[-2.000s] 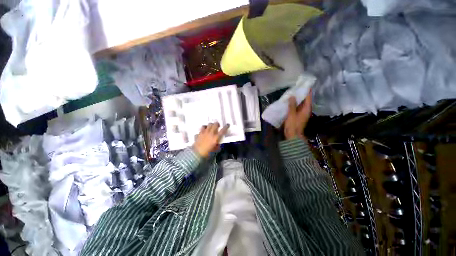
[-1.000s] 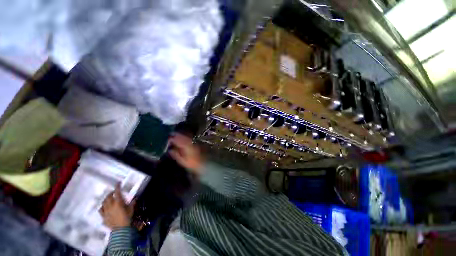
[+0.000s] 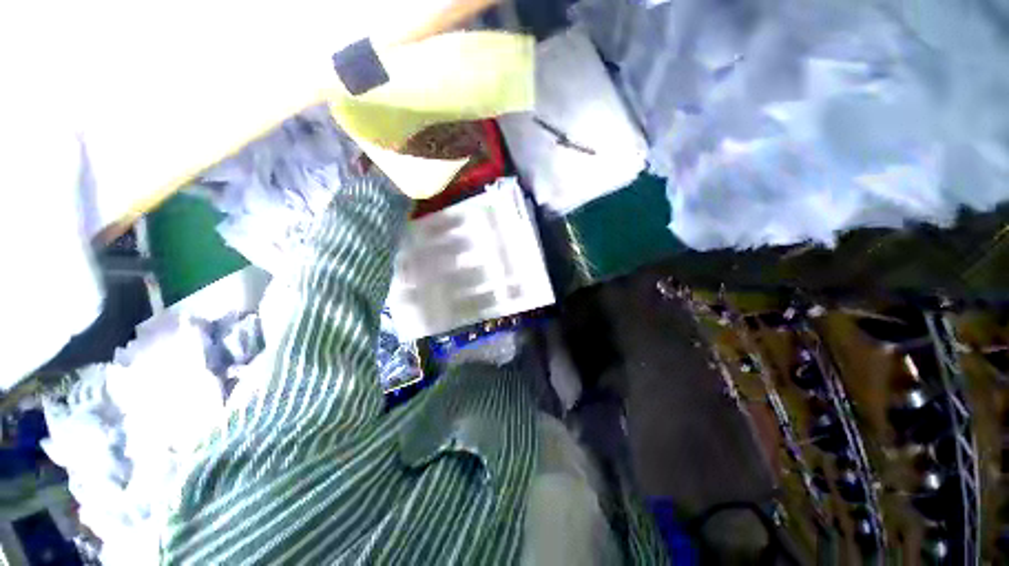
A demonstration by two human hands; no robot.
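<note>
A white compartment tray (image 3: 474, 263) with recessed slots lies in front of me, slightly tilted in view. My left striped sleeve reaches up along the tray's left side and ends near the curled yellow sheet (image 3: 454, 86); my left hand itself does not show. My right hand is not visible either. A red small-parts bin (image 3: 489, 166) stands just beyond the tray, partly covered by the yellow sheet.
A white pad (image 3: 586, 138) with a dark mark lies beyond the tray at the right. Wrapped stock (image 3: 797, 133) is heaped at upper right. A black clip (image 3: 361, 66) sits on the shelf edge. A wire rack (image 3: 819, 409) stands at lower right. Pale wrapped pieces (image 3: 144, 420) lie at left.
My view swung right, then back to the bench. My left hand has left the tray and that arm now reaches towards the yellow sheet. My right hand and its white wrap have left view.
</note>
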